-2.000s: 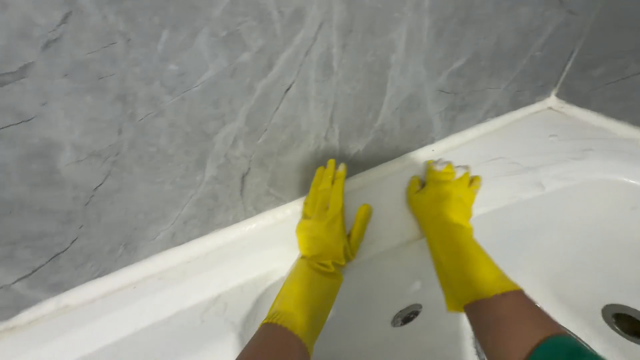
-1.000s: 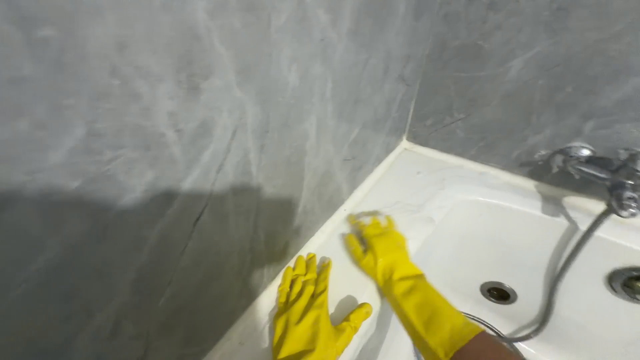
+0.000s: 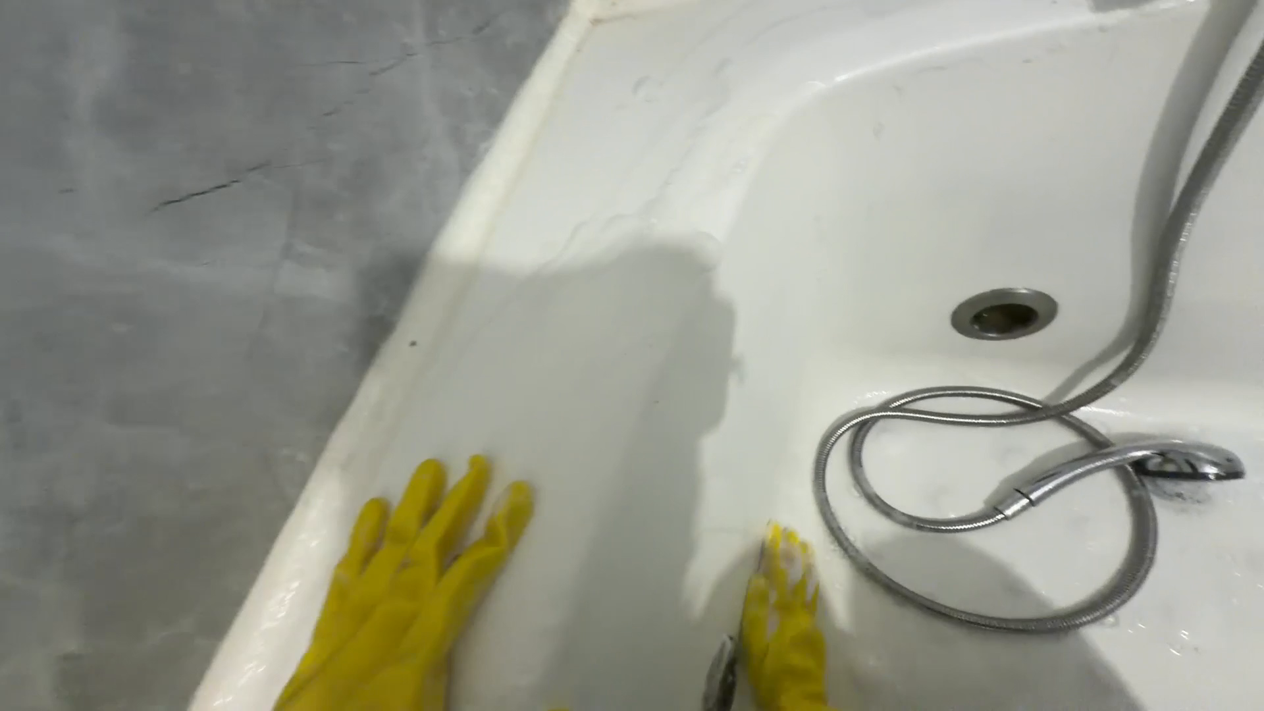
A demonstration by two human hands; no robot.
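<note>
My left hand (image 3: 405, 592), in a yellow rubber glove, rests spread on the white bathtub ledge (image 3: 553, 395) beside the wall and holds nothing. Lower down, my right hand (image 3: 785, 622), gloved the same way, is at the tub's inner side with its fingers pointing up the view. Whitish patches show on its fingertips; blur hides whether anything is under them. A chrome metal piece (image 3: 723, 676) is just left of it, partly cut off by the frame.
A hand shower (image 3: 1175, 459) lies in the tub with its coiled metal hose (image 3: 1150, 553). Behind it is the overflow opening (image 3: 1004, 314) in the tub wall. Grey marbled wall panels (image 3: 197, 296) border the ledge at left, with a white sealed edge (image 3: 464, 232).
My right hand has moved off the ledge by the wall to the tub's inner side. My left hand is still spread at the ledge. The view has swung right and down.
</note>
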